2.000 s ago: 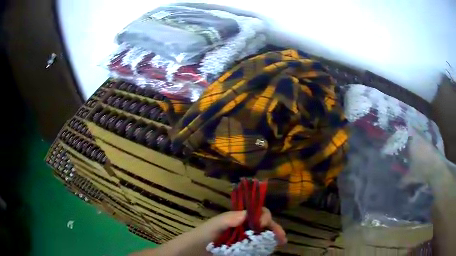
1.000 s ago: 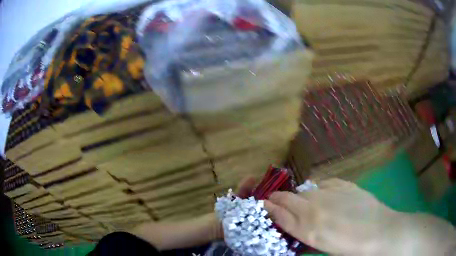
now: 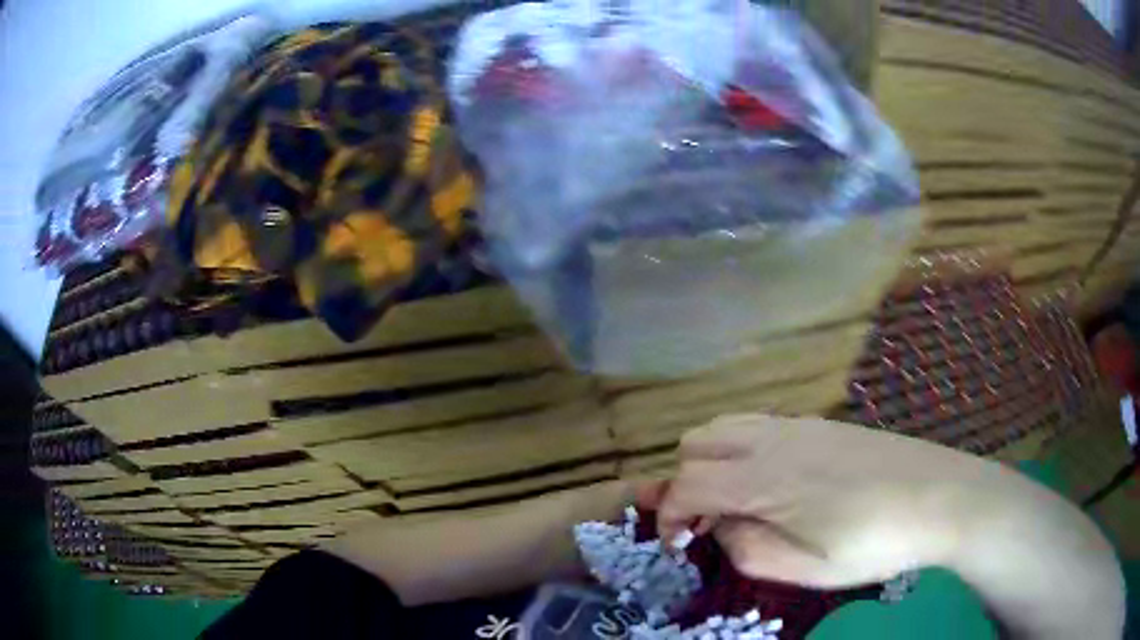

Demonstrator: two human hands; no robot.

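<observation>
Red-and-black connector leads with white plug ends [image 3: 638,569] are bunched low in front of me, over my lap. My left hand [image 3: 625,503] comes in from the left behind the bunch. It is mostly hidden by the leads and my right hand, and appears to hold the bunch. My right hand [image 3: 750,500] reaches over from the right, fingers curled down and pinching leads beside a white plug. More dark red leads show under my right palm.
Stacked cardboard trays [image 3: 463,425] stand in front of me. A plaid cloth [image 3: 363,250] and clear bags of leads [image 3: 738,300], [image 3: 113,188] lie on top. A tray with rows of red leads [image 3: 963,350] is at the right. The floor is green.
My view has swung right and down since the first frame. My right hand has come from the bag at the right to the leads. Since one second ago, the white plugs have shifted and spread lower.
</observation>
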